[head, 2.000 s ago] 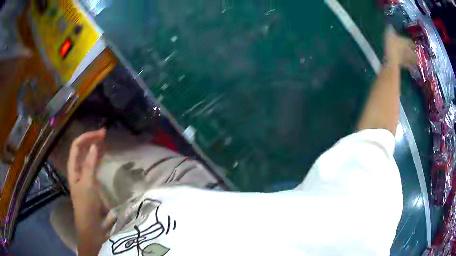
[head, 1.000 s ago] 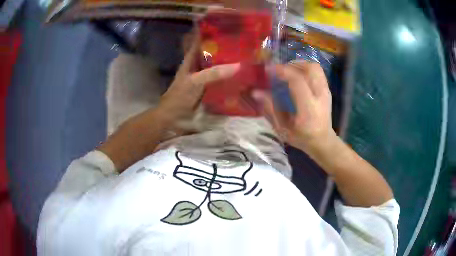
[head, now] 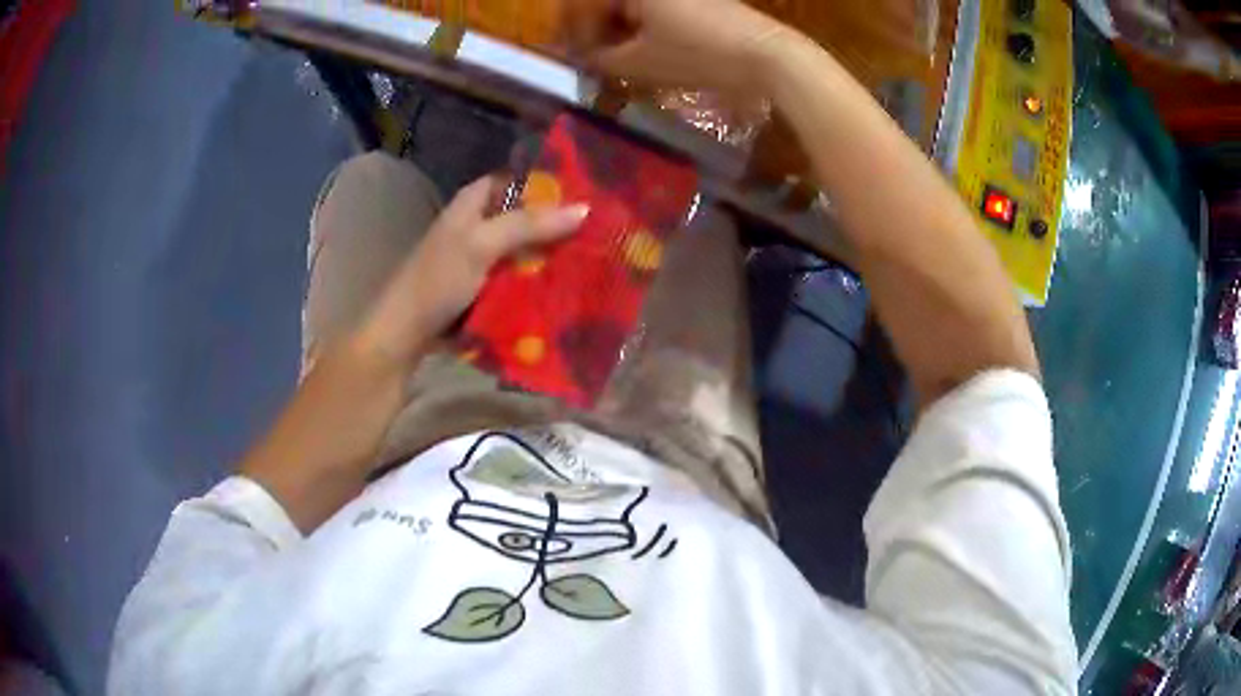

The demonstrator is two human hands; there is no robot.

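Observation:
A flat red phone box (head: 585, 272) with orange-yellow dots is tilted above my lap, its top end at the machine's near edge. My left hand (head: 470, 258) grips its left side, thumb on the face. Clear wrap (head: 708, 116) glints above the box's upper right. My right hand (head: 667, 41) is at the top of the view over the film sealer (head: 871, 34); its fingers are blurred, and I cannot tell whether they hold film. The metal sealing bar (head: 510, 65) runs along the sealer's near edge.
The yellow control panel (head: 1014, 150) with black knobs and a lit red switch is at the sealer's right end. A green surface (head: 1130, 340) with a white line curves down the right. Shiny red wrapped boxes (head: 1177, 578) lie at the far right edge. Blue-grey floor (head: 163, 272) is at the left.
The view has swung from the green surface back to the sealer. The red box, held between both hands a second ago, is now in my left hand; my right hand has moved up over the sealer.

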